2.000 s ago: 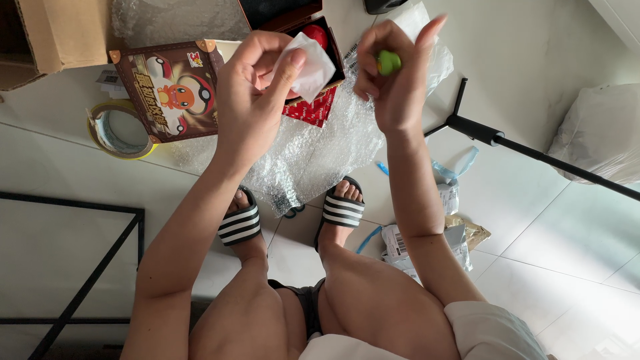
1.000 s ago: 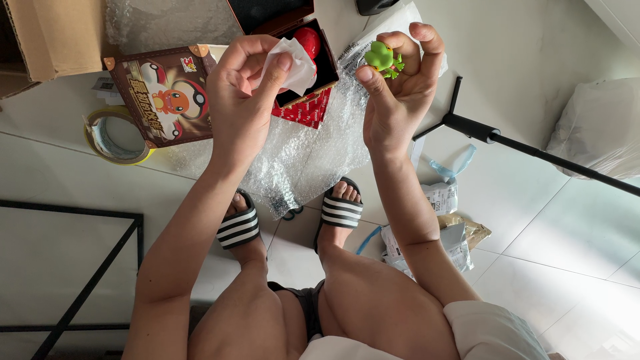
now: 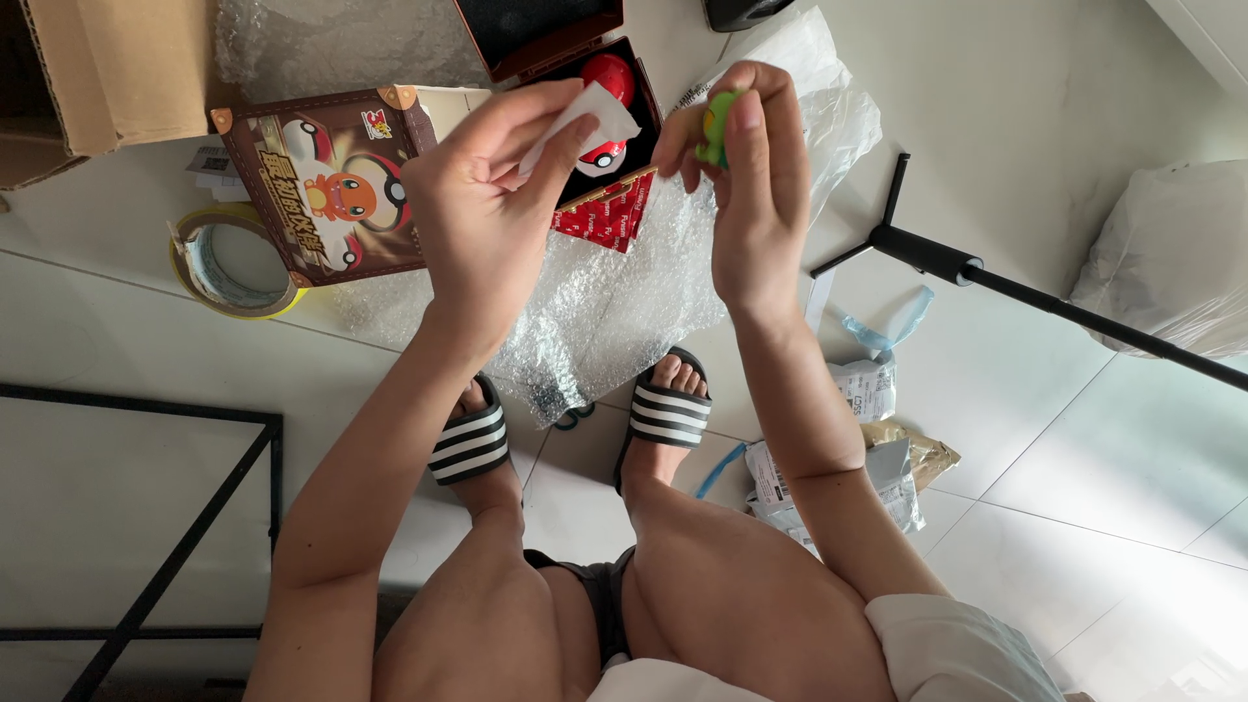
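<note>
My left hand (image 3: 492, 195) pinches a small piece of white, translucent wrapping (image 3: 585, 122) between thumb and fingers. A small green toy figure (image 3: 718, 127) with a yellow patch is in my right hand (image 3: 765, 185), partly hidden by the thumb and fingers. Behind my hands lies an open dark box (image 3: 639, 93) with red-and-white toy balls (image 3: 606, 76) inside, and a red printed packet (image 3: 614, 216) shows at its near edge. Left of it is a brown printed toy carton (image 3: 336, 185), partly covered by my left hand.
Bubble wrap (image 3: 604, 312) spreads between the box and my sandalled feet, beside dark scissor handles (image 3: 575, 416). A tape roll (image 3: 234, 261) and a cardboard box (image 3: 146, 73) are on the left. To the right are a black stand (image 3: 926, 255), torn mailing bags (image 3: 892, 478) and a stuffed plastic bag (image 3: 1170, 258).
The green figure has turned in my right hand, whose fingers now cover more of it than one second ago. My left hand still holds the white wrapping.
</note>
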